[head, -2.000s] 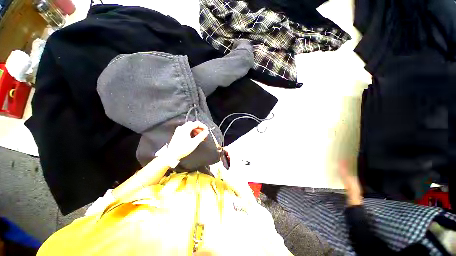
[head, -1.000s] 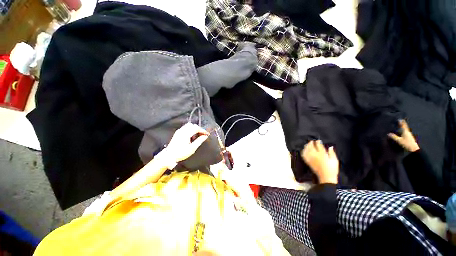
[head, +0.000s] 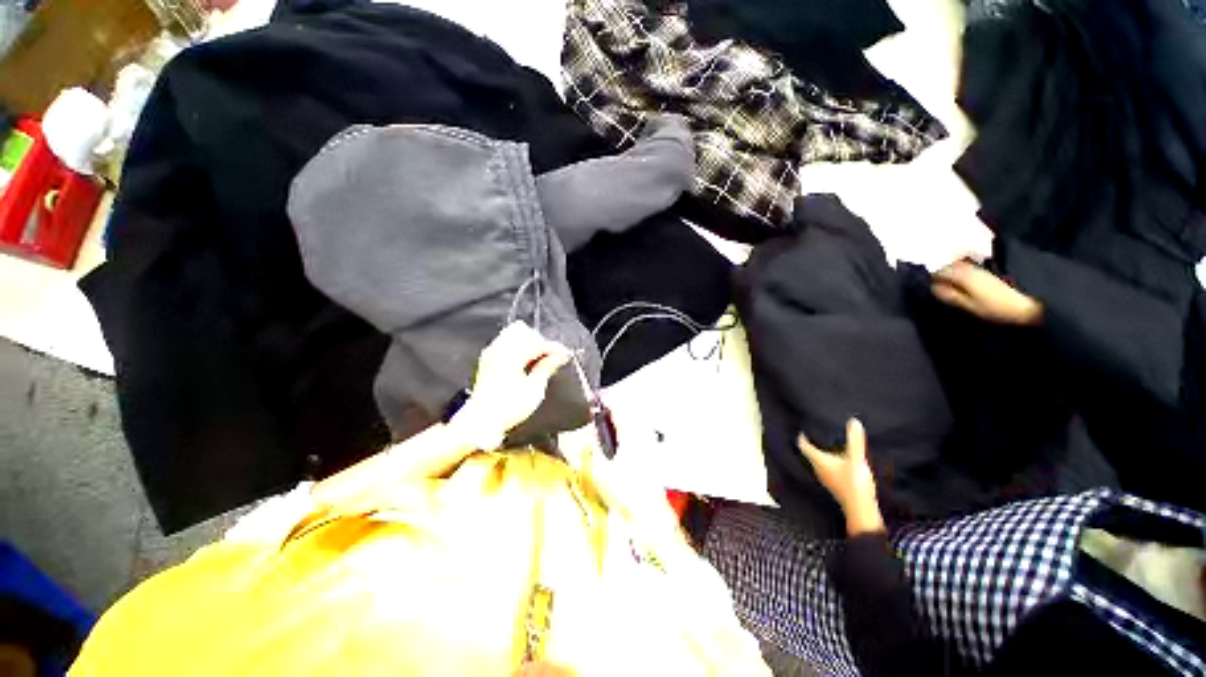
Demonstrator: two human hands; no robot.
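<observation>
The grey garment (head: 417, 218) lies on a black garment (head: 218, 318), with its puckered band running down its right side. A pale drawstring (head: 648, 312) comes from the band, with loops lying to the right over black cloth and white table. My left hand (head: 509, 381) is at the lower part of the band, thumb and fingertips pinched on the drawstring; the pinch is small and overexposed. A small dark reddish thing (head: 604, 430) is at the cord's lower end, too blurred to name. My right hand cannot be made out.
A plaid garment (head: 741, 119) lies at the far side. At right, a coworker's hands (head: 846, 474) handle a dark garment (head: 846, 344) beside more black clothes (head: 1085, 159). A red tray (head: 50, 199) is at far left. White table (head: 688, 423) shows near me.
The coworker's dark garment has come onto the table at right, and their far hand has moved up and inward. My left hand stays at the cord. The view has shifted slightly.
</observation>
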